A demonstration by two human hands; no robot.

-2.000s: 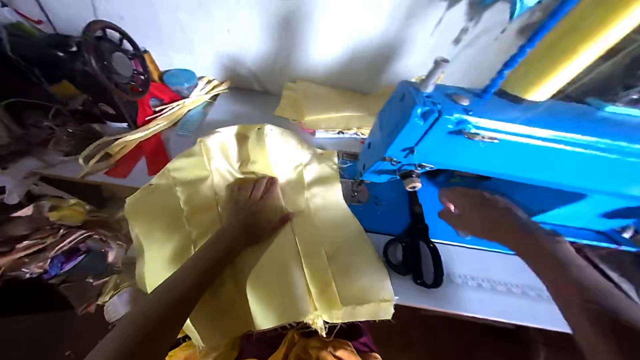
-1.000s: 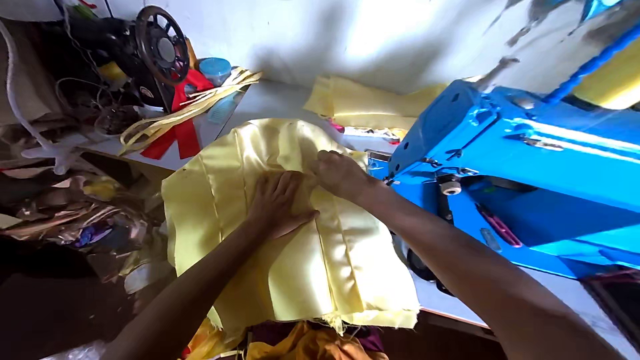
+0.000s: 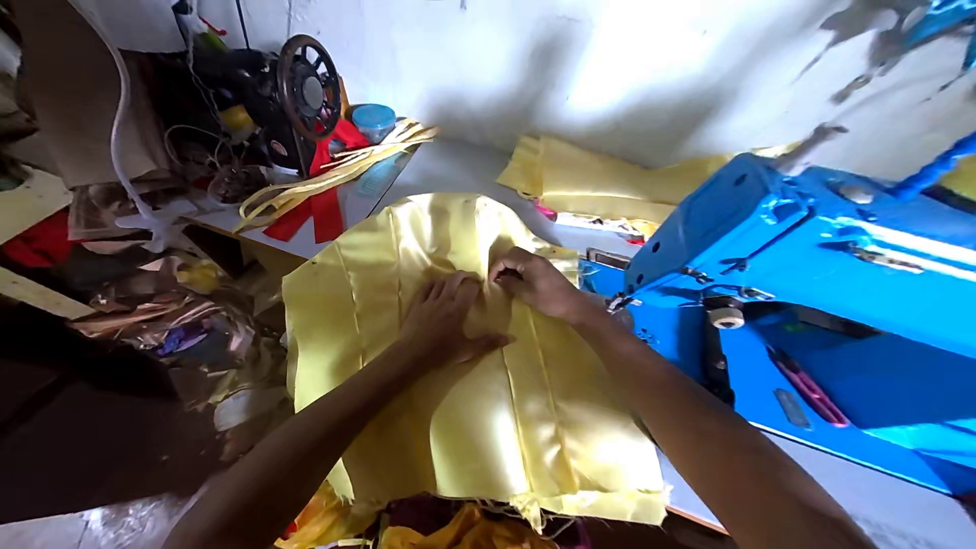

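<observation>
A pale yellow satin fabric piece (image 3: 473,427) with stitched seams and frayed lower edges lies spread at the left of a blue sewing machine (image 3: 839,252). My left hand (image 3: 450,316) rests flat on the middle of it, thumb pointing right. Just to the right, my right hand (image 3: 537,282) pinches a fold of the fabric between thumb and curled fingers. Part of the fabric is hidden under my hands and forearms. The black scissors (image 3: 717,362) lie by the machine, mostly behind my right forearm.
Behind the fabric lie more yellow fabric pieces (image 3: 602,179). At the back left are a black machine with a handwheel (image 3: 309,88), yellow strips (image 3: 343,175), red ribbon (image 3: 326,213) and a blue-lidded tub (image 3: 374,118). Pink thread snips (image 3: 812,389) lie on the machine bed. Scraps (image 3: 183,320) are heaped at left.
My right hand has moved left from beside the scissors onto the fabric, where it now pinches a fold. My left hand stays on the fabric. The view has shifted left.
</observation>
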